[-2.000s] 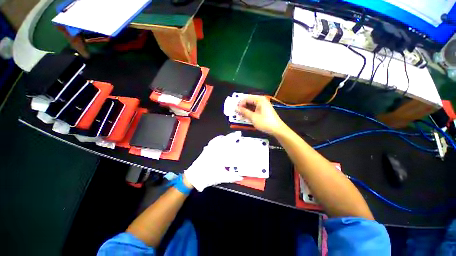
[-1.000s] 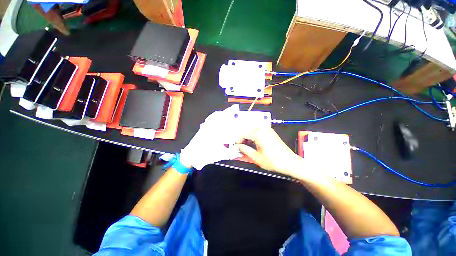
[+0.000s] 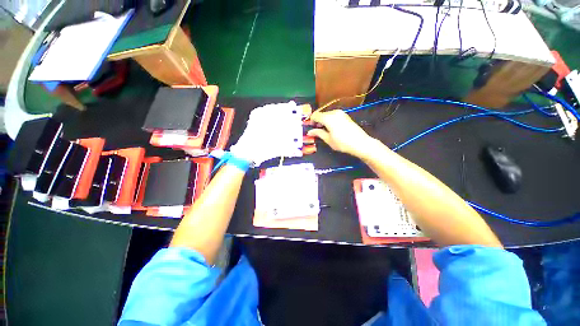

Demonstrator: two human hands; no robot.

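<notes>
A white-faced unit [image 3: 294,130] lies on a red pad at the back centre. My gloved left hand [image 3: 264,135] rests over its left side and holds it. My bare right hand [image 3: 337,130] pinches a cable end at its right edge; the plug is mostly hidden by the fingers. The yellow-orange cable [image 3: 375,87] and a blue cable [image 3: 407,99] run to this spot. A second white unit [image 3: 289,191] lies nearer on a red pad, with a cable at its right edge. A third unit [image 3: 381,207] on a red pad is partly behind my right forearm.
Black units with red pads [image 3: 175,114] stand in stacks at the left. A clipboard [image 3: 82,48] lies at the upper left. A white riser shelf [image 3: 432,38] with black leads stands at the back right. A black mouse [image 3: 502,169] lies on the mat at the right.
Both hands have moved from the nearer unit to the back unit. The left hand now covers the back unit's left side, and the right hand is at its cable edge. The camera view has shifted.
</notes>
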